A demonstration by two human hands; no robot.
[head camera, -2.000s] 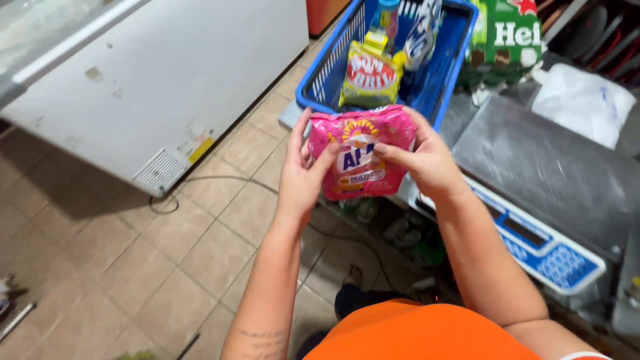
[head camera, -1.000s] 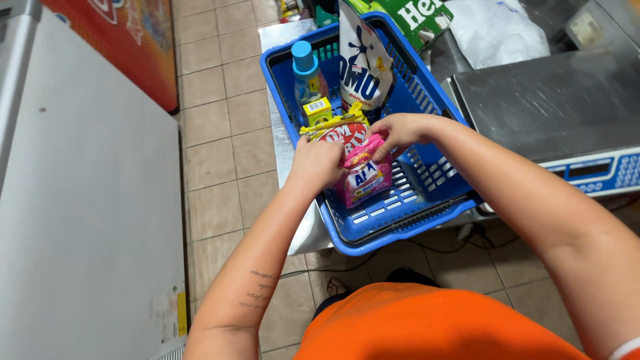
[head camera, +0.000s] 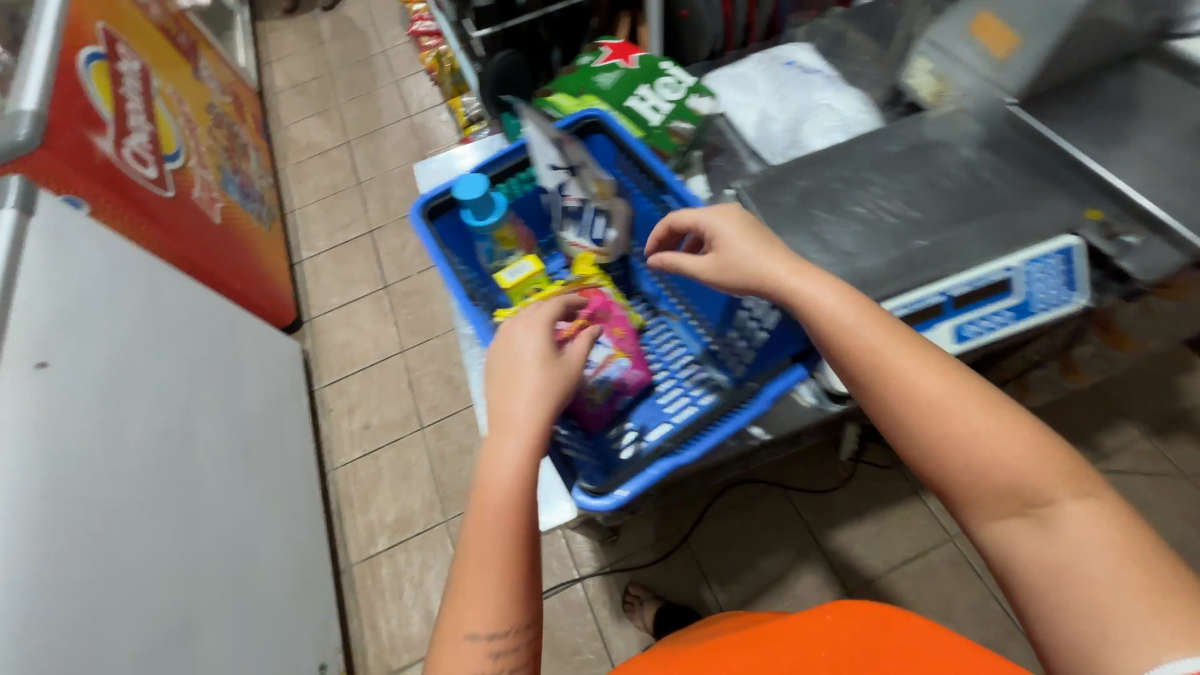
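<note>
A blue plastic shopping basket [head camera: 647, 487] holds a pink detergent packet [head camera: 614, 361], a yellow packet [head camera: 591, 272] partly covered by it, a small yellow box [head camera: 521, 277], a bottle with a blue cap [head camera: 483, 206] and a white and dark Omo pack [head camera: 581, 187] standing at the back. My left hand [head camera: 544, 356] is over the pink packet's left side, thumb and fingers apart; whether it still touches the packet cannot be told. My right hand [head camera: 717, 248] is above the basket's right side, fingers curled and a gap before the thumb, holding nothing.
Right of the basket is a weighing scale with a metal plate [head camera: 872, 206] and a blue keypad. Behind stand a green Heineken pack [head camera: 628, 94] and a white plastic bag [head camera: 797, 98]. A white freezer [head camera: 159, 450] and a red one [head camera: 178, 141] stand left; a cable [head camera: 694, 534] crosses the tiled floor.
The pink packet, held in both hands in front of the basket two seconds ago, lies inside it. My right hand has come off it and moved right.
</note>
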